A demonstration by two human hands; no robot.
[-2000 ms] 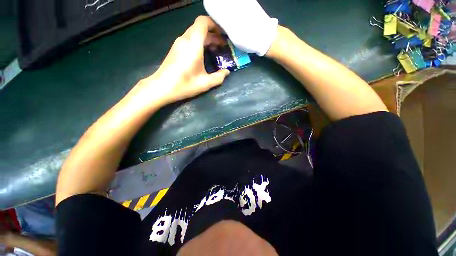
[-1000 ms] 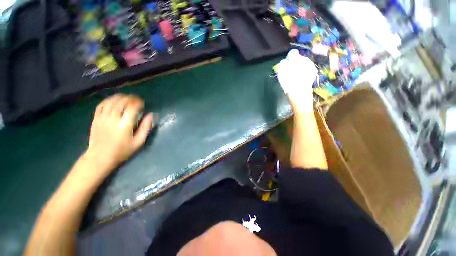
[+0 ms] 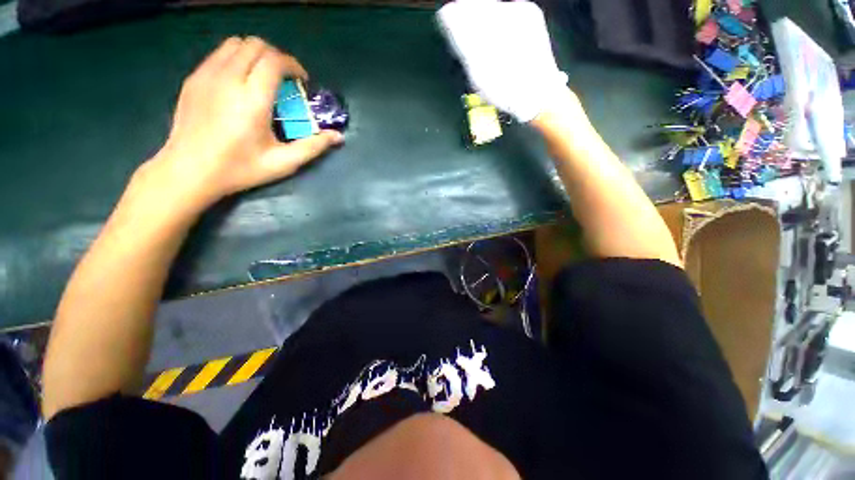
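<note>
My bare left hand is on the left part of the dark-green bench, its fingers around a small dark shiny part with a teal binder clip on its left side. The clip's silver handles lie toward the part. My gloved right hand is farther right and holds a yellow binder clip, which shows below the white glove. The right fingertips are hidden by the glove. The two hands are apart.
A loose pile of mixed-colour clips lies at the right, with a white flat item beyond it. A black tray is at the back. An open cardboard box stands below the bench edge at right.
My right hand has moved left from the clip pile with a yellow clip. My left hand now grips the dark part with the teal clip. The view has shifted, and the filled tray is out of sight.
</note>
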